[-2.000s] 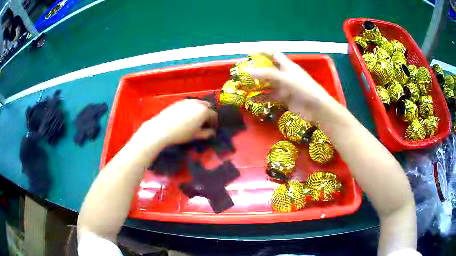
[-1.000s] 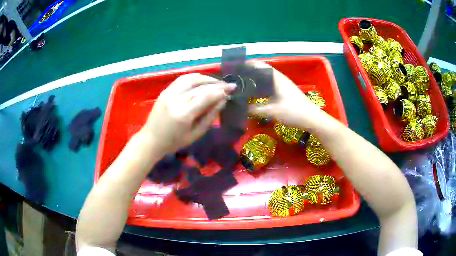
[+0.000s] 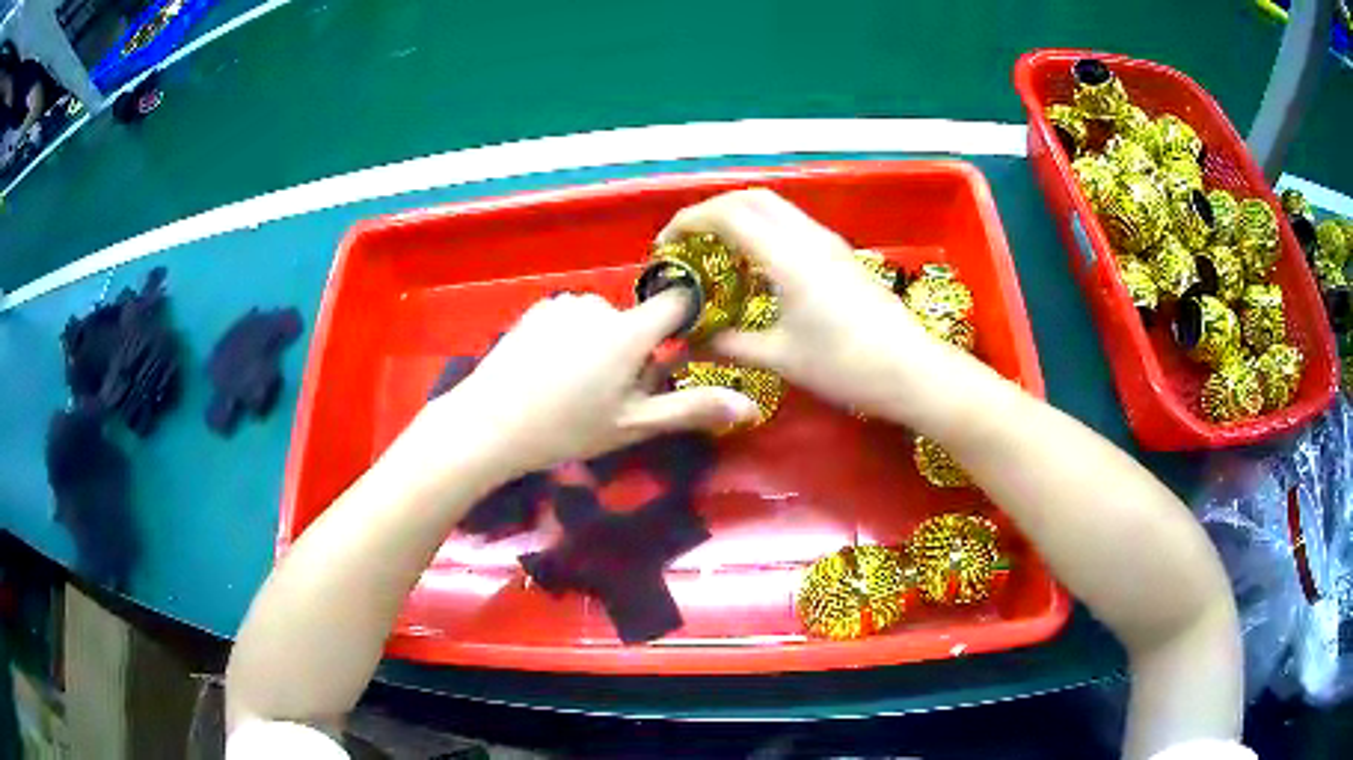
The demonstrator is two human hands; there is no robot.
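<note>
My right hand [image 3: 809, 305] holds a gold shell [image 3: 717, 282] above the red work tray [image 3: 668, 653], its round neck facing left with a dark lining around the opening. My left hand [image 3: 571, 379] is at the neck, its index finger poked into the opening and its thumb apart below. The left hand grips nothing that I can see. Black lining pieces [image 3: 631, 557] lie in the tray under and in front of my left hand. More gold shells [image 3: 954, 558] lie in the right half of the tray, some partly hidden by my right hand and forearm.
A red perforated basket [image 3: 1098, 319] at the right is full of gold shells. A clear plastic bag [image 3: 1313, 512] lies below it. Black pieces [image 3: 126, 356] lie in piles on the bench left of the tray. A white strip [image 3: 490, 171] runs behind the tray. A person shows at the upper left.
The cross-shaped black piece that was held spread over a shell is no longer spread out; the shell's dark-lined opening now shows. My left index finger has moved into the opening.
</note>
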